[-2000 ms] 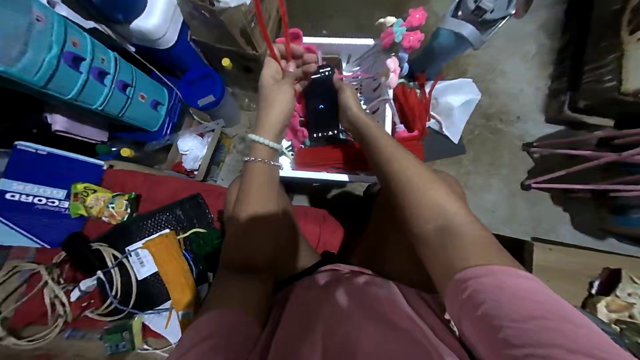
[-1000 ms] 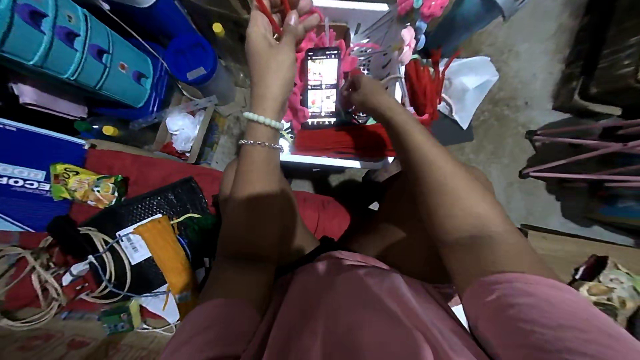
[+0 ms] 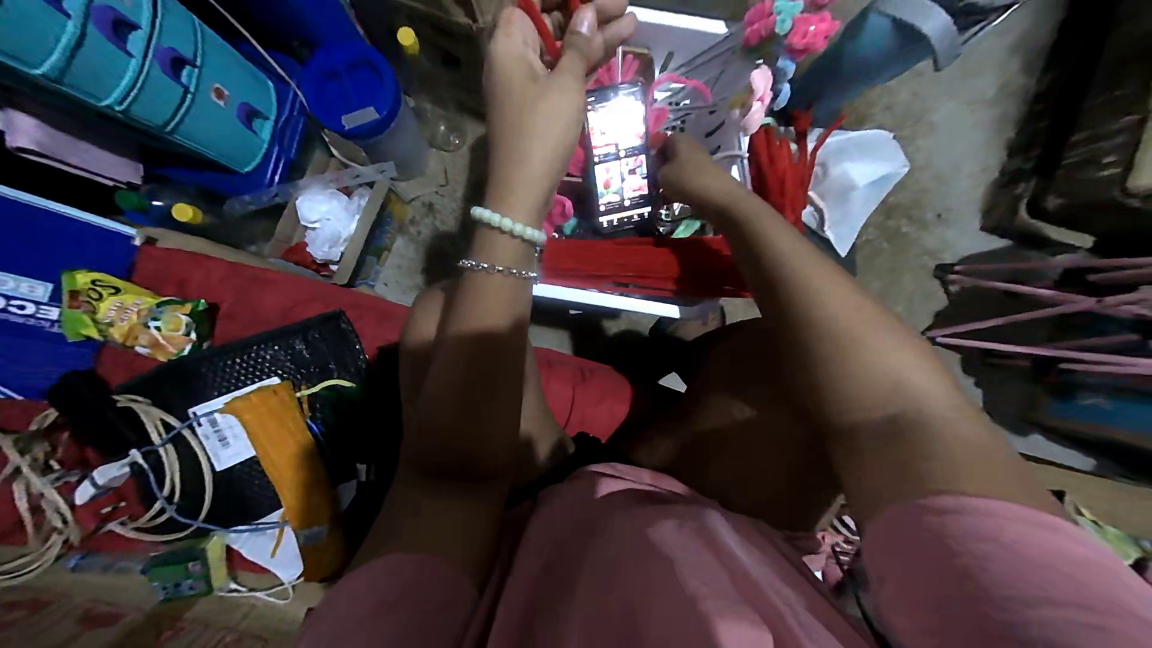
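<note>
My left hand (image 3: 553,54), at the top edge, has its fingers closed round red fuzzy stems (image 3: 540,29), partly cut off by the frame. A smartphone (image 3: 619,157) with a lit screen of pictures stands over a white basket (image 3: 688,22). My right hand (image 3: 688,171) is at the phone's right edge with its fingers curled; its fingertips are too dark to tell what they touch. A bundle of red pipe cleaners (image 3: 648,265) lies along the basket's near side, and another red bunch (image 3: 781,175) is right of my right hand. Pink fuzzy flowers (image 3: 810,31) are beyond it.
A white sheet (image 3: 859,184) lies right of the basket. Pink metal bars (image 3: 1062,306) are at the far right. On the left are turquoise drawers (image 3: 171,72), a blue-lidded container (image 3: 351,90), a snack packet (image 3: 135,315), a black bubble mailer (image 3: 297,360) and coiled cords (image 3: 171,450).
The phone's screen, dark two seconds ago, now shows bright pictures. My right hand has come off the phone's upper right edge and sits lower beside it. My left hand keeps the red stems.
</note>
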